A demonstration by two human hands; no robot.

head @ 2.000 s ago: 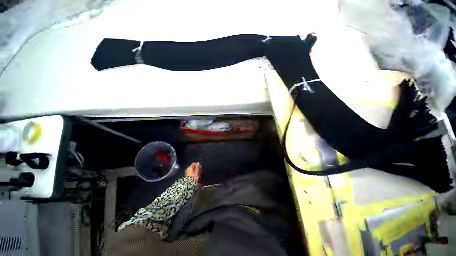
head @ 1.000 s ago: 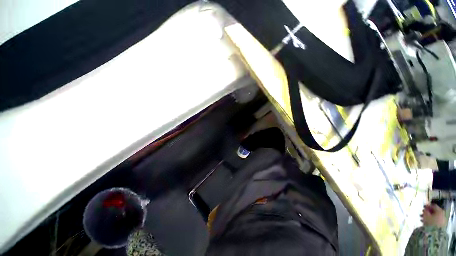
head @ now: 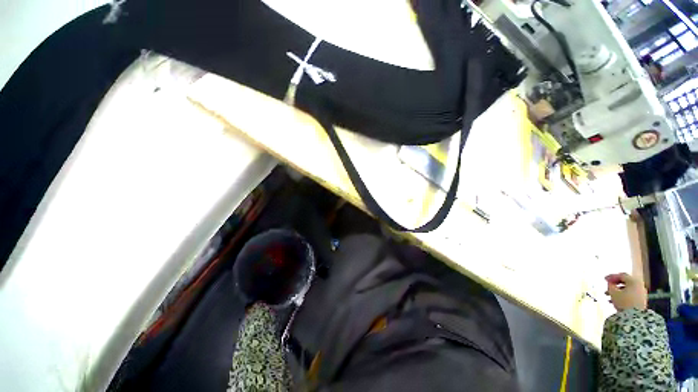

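Observation:
A long black bundle [head: 383, 92] bends across the upper view, with a pale tie strip [head: 310, 70] knotted round it. A narrow black strap [head: 413, 229] hangs from it in a loop over the pale machine table. My left sleeve reaches up to a round dark container [head: 274, 268] with something red inside; the hand itself cannot be made out. My right hand [head: 627, 292] is over the table's right end, fingers curled; whether it holds anything is unclear. Small red-handled snips [head: 565, 224] lie beyond it.
The white sewing machine head [head: 612, 107] stands at upper right, with yellow fixture parts [head: 570, 176] below it. A large white side table [head: 138, 191] is at left. The machine table's front edge runs diagonally above my lap. Dark blue cloth [head: 686, 344] shows at far right.
The view has swung right, bringing the machine head in. My left sleeve now reaches the container. My right hand, lower right a second ago, shows higher, at the table's end.

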